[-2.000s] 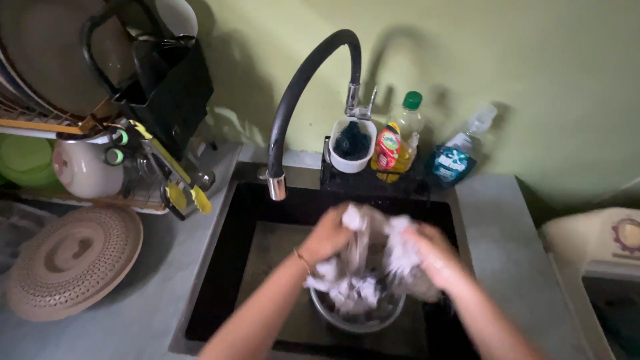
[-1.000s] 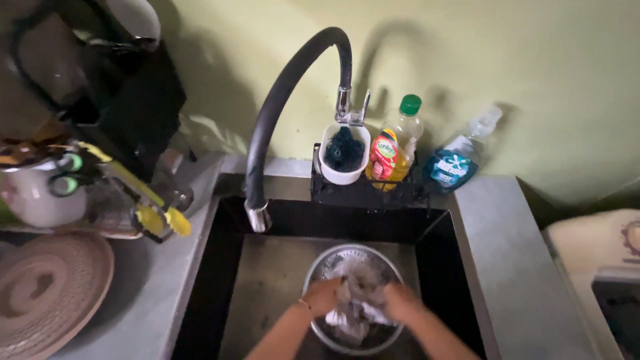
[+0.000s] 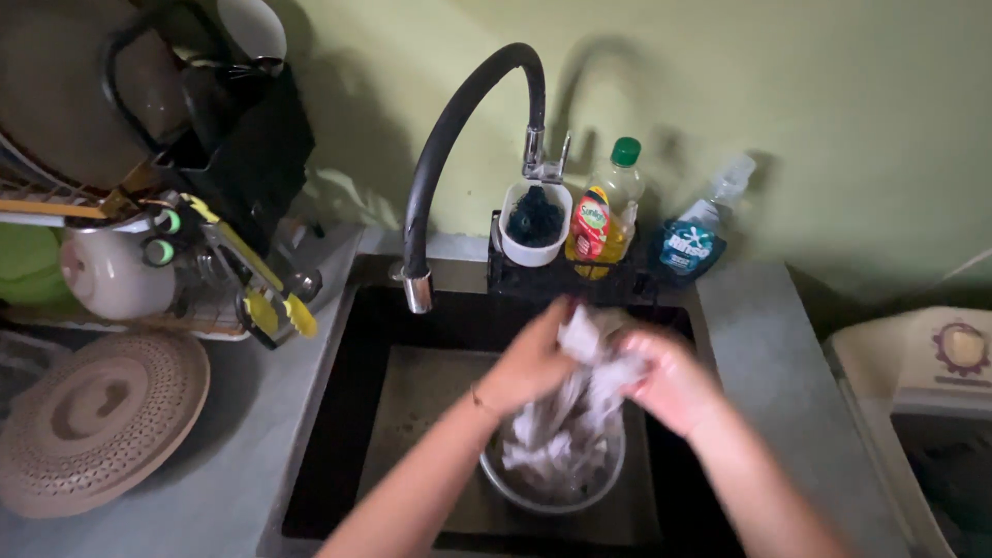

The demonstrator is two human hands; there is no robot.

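Note:
A wet, light-coloured cloth (image 3: 577, 403) is bunched between my two hands, its lower part hanging into a round metal bowl (image 3: 554, 508). My left hand (image 3: 535, 360) grips the cloth from the left, and a thin bracelet circles that wrist. My right hand (image 3: 666, 376) grips it from the right, blurred by motion. The bowl stands on the floor of a black sink (image 3: 426, 434). Above the sink's left part hangs the chrome tip of a black flexible faucet (image 3: 457, 132). Most of the bowl's far rim is hidden behind the hands and cloth.
Behind the sink, a black caddy (image 3: 527, 279) carries a white tub (image 3: 535, 252) with a dark scourer and a dish soap bottle (image 3: 595, 225). A blue detergent bottle (image 3: 690, 244) leans beside it. At left are a woven lid (image 3: 101, 418), yellow-tipped tongs (image 3: 248, 263) and a dish rack (image 3: 209, 310).
Both hands were down in the bowl with the cloth one second ago. Now they are raised above it, lifting part of the cloth.

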